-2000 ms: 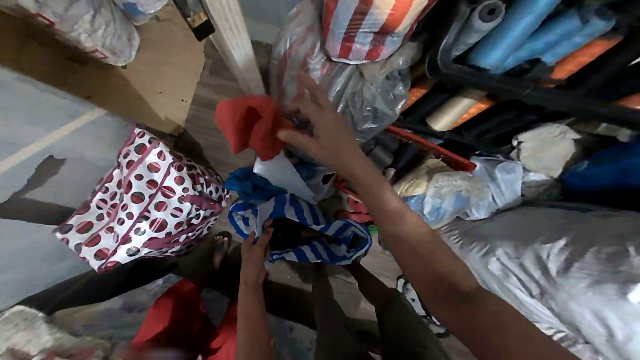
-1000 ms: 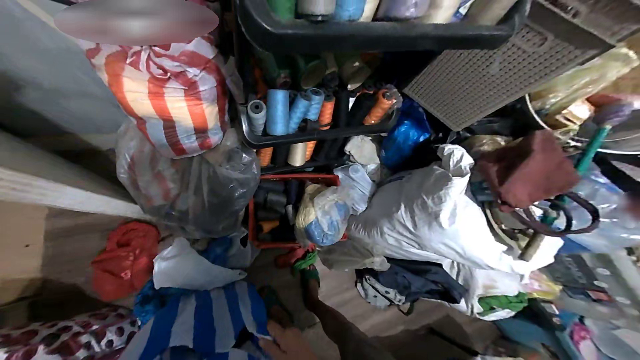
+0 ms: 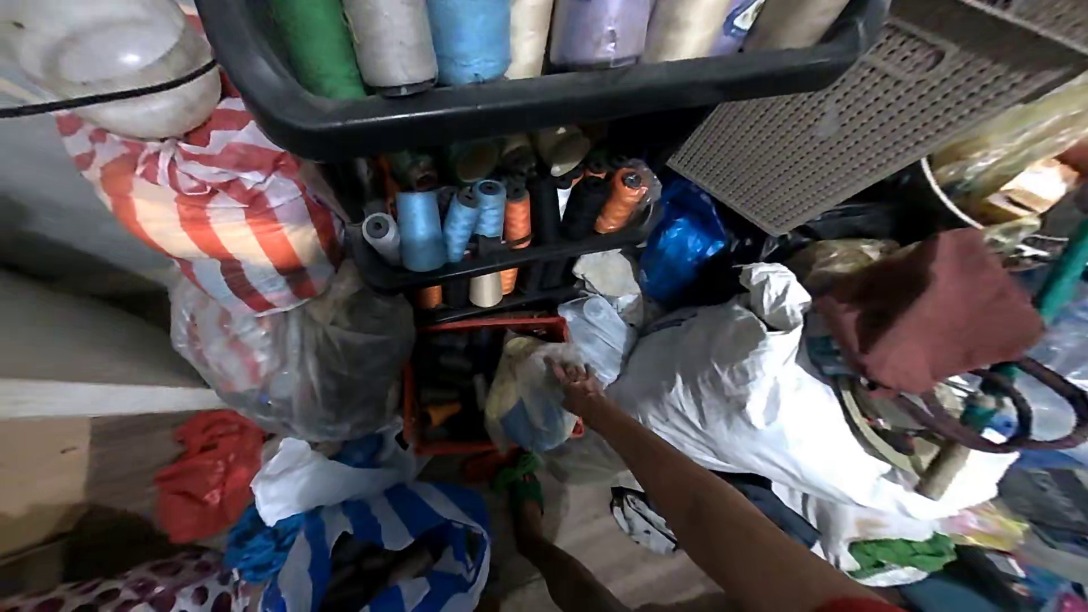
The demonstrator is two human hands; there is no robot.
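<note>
My right hand (image 3: 580,388) reaches in from the lower right and touches the top of a clear plastic bag (image 3: 531,408) with yellowish and blue contents; whether its fingers grip the plastic is unclear. That bag lies over the right side of a red plastic crate (image 3: 410,408) holding dark spools. A pale plastic bag (image 3: 599,336) sits just behind my fingers. At the lower left, a blue-and-white striped bag (image 3: 387,518) gapes, its dark inside hard to make out. My left hand is not plainly visible.
Thread cones fill black racks (image 3: 544,110) above the crate. A red-and-white striped bag (image 3: 246,221) and a red plastic bag (image 3: 208,476) are at left. A large white sack (image 3: 722,382) lies at right, under a grey perforated basket (image 3: 816,127). A sandalled foot (image 3: 520,489) stands below the crate.
The view has swung right. My right hand, earlier raised beside the red plastic bag, is now at the clear bag on the crate. My left hand, earlier at the striped bag's rim, no longer shows plainly.
</note>
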